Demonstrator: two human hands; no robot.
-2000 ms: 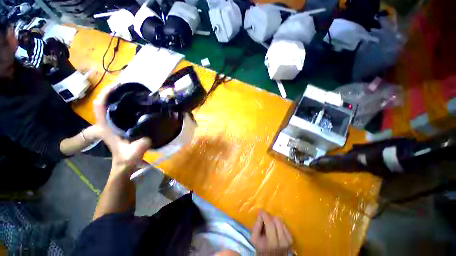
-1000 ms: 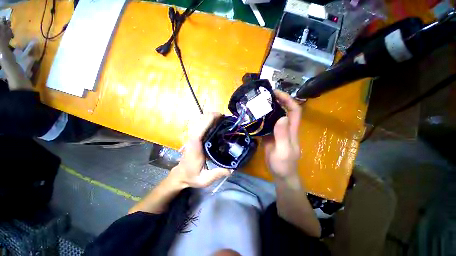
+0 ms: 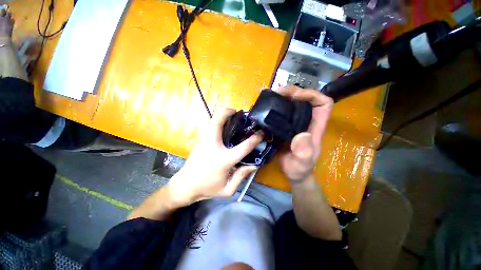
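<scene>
My left hand [image 3: 203, 166] holds the open black head shell [image 3: 262, 154] of a camera at the bench edge, a finger reaching into its opening. A few coloured wires show inside. My right hand [image 3: 308, 153] holds the black rear housing cover [image 3: 279, 115], tilted above the right side of the open shell, its outer side up. The two parts are close together, not closed. A white antenna [image 3: 246, 185] sticks out below the shell. The camera's white body is hidden. The black pigtail cable [image 3: 193, 76] lies across the bench.
The screw feeder [image 3: 321, 45] stands behind my right hand. The black electric screwdriver [image 3: 380, 66] points in from the right, its tip near that hand. A white sheet [image 3: 84, 47] lies on the orange bench [image 3: 142, 79] at left. Another person's arm [image 3: 13, 63] is at far left.
The cover has turned over, from inside showing to outer side up, and moved over the shell. My left fingers have moved from the shell's side into its opening.
</scene>
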